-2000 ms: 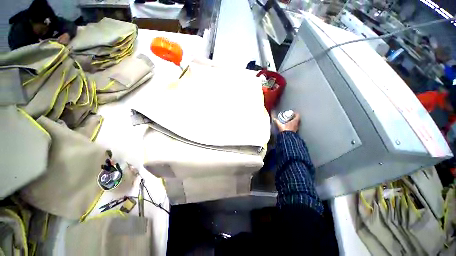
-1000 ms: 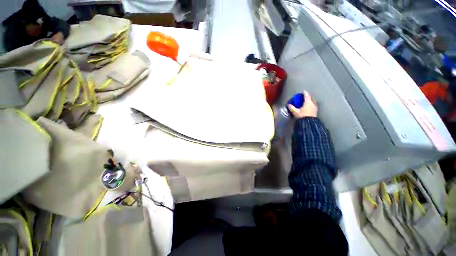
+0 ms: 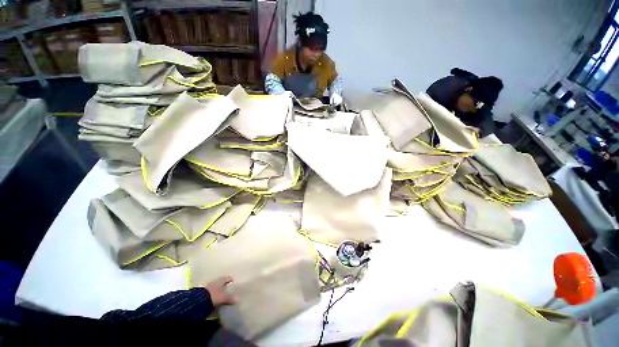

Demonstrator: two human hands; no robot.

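My left hand (image 3: 221,292), in a dark striped sleeve, reaches in from the lower left and rests on the left part of a flat beige bag body (image 3: 271,281). Some fingers show on the fabric; whether they pinch it is unclear. A greyer corner patch (image 3: 309,283) is at the bag's right end. Another beige bag (image 3: 505,325) with yellow binding lies at the bottom right, cut off by the picture's edge. My right hand is out of view.
Bag piles stand at left (image 3: 122,112), centre (image 3: 237,159) and right (image 3: 414,166). A tool cup (image 3: 349,253), black cord (image 3: 328,313) and orange object (image 3: 574,278) are on the white table (image 3: 74,271). Two people are beyond it.
The view has swung left to the table and bag piles. The grey machine and my right hand, earlier at a blue-capped can, have left view. My left hand has appeared on a bag.
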